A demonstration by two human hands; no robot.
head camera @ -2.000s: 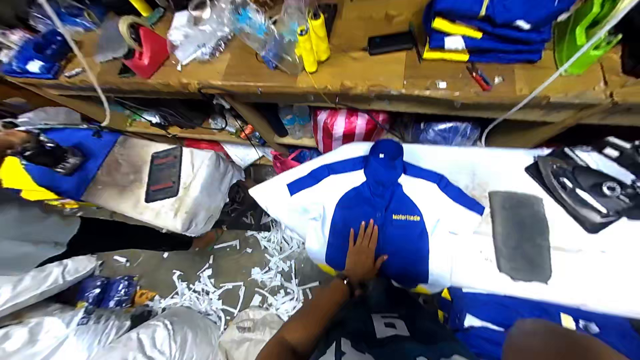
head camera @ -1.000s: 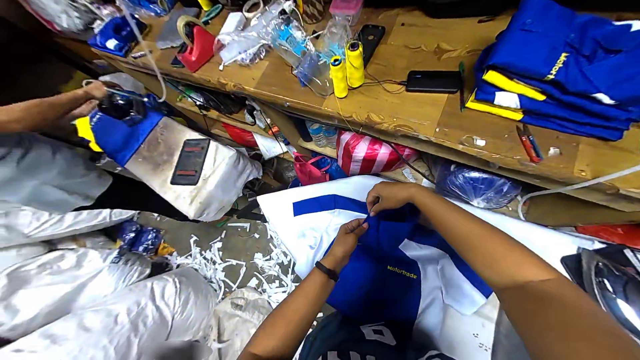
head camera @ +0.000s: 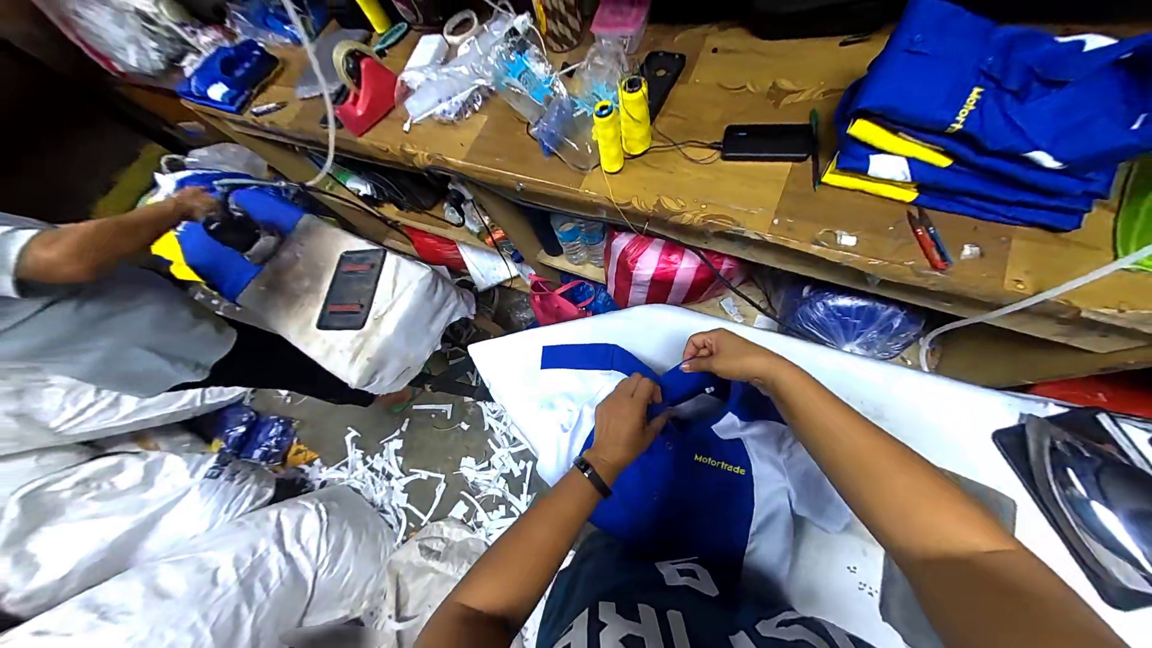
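A blue and white polo shirt [head camera: 670, 481] with yellow stitched lettering on its chest lies on a white-covered ironing surface [head camera: 900, 405]. Its blue collar stands raised between my hands. My left hand [head camera: 630, 418], with a dark band at the wrist, has fingers closed on the collar's left side. At the collar's top edge, my right hand [head camera: 724, 357] pinches the fabric between thumb and fingertips. A clothes iron [head camera: 1093, 495] rests at the far right on a dark pad. Part of a grey pad [head camera: 909, 576] shows beneath my right forearm.
Folded blue garments [head camera: 981, 126], yellow thread cones [head camera: 621, 126], red-handled snips [head camera: 929, 240], a phone [head camera: 768, 142] and a tape dispenser [head camera: 364, 90] occupy the wooden bench. At left, another person's arm [head camera: 108, 236] reaches over a second padded surface [head camera: 297, 297]. White sacks [head camera: 225, 567] and paper scraps cover the floor.
Two seconds ago one hand lay flat on the shirt's front; now both my hands are at the collar, as they were one second ago. The view has swung somewhat left.
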